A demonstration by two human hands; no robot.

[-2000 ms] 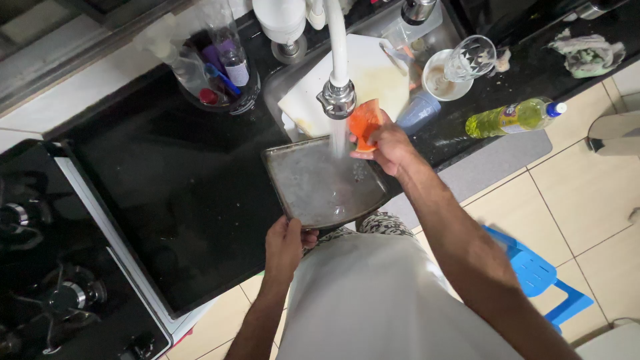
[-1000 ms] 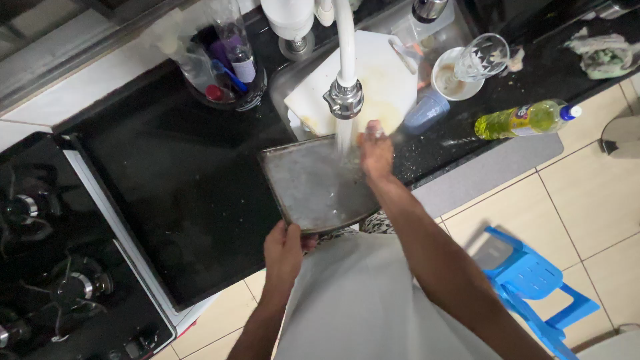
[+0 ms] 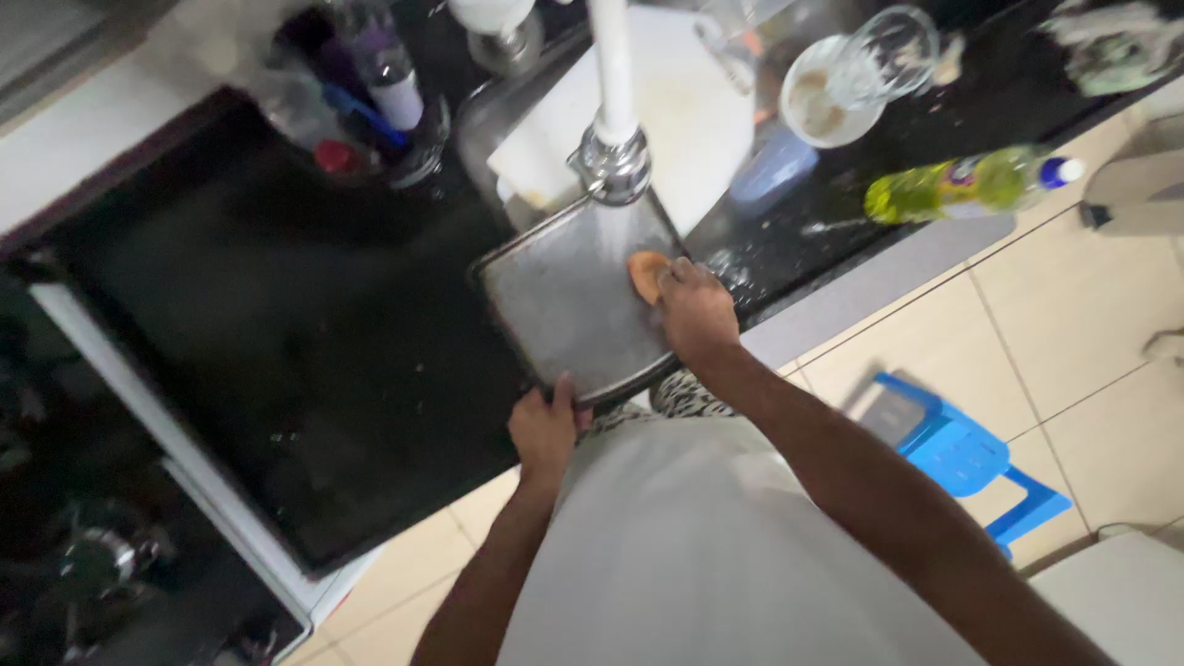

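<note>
A rectangular metal baking tray [image 3: 573,296] lies tilted under the faucet [image 3: 615,162], with water running onto its far part. My left hand [image 3: 548,430] grips the tray's near left corner, thumb on top. In my right hand [image 3: 698,310] is an orange sponge [image 3: 649,276], pressed on or close to the tray's right side. Behind the faucet a white cutting board [image 3: 689,111] rests in the sink.
A white bowl [image 3: 823,102] and a drinking glass [image 3: 893,54] stand right of the sink. A bottle of yellow-green liquid [image 3: 967,188] lies near the counter edge. A container with bottles [image 3: 393,88] is at the back left, a gas stove [image 3: 102,555] at left, a blue plastic stool [image 3: 957,449] below right.
The sponge, held above the tray's far right corner two seconds ago, is now lower at its right side with my right hand. My left hand stays on the near left corner.
</note>
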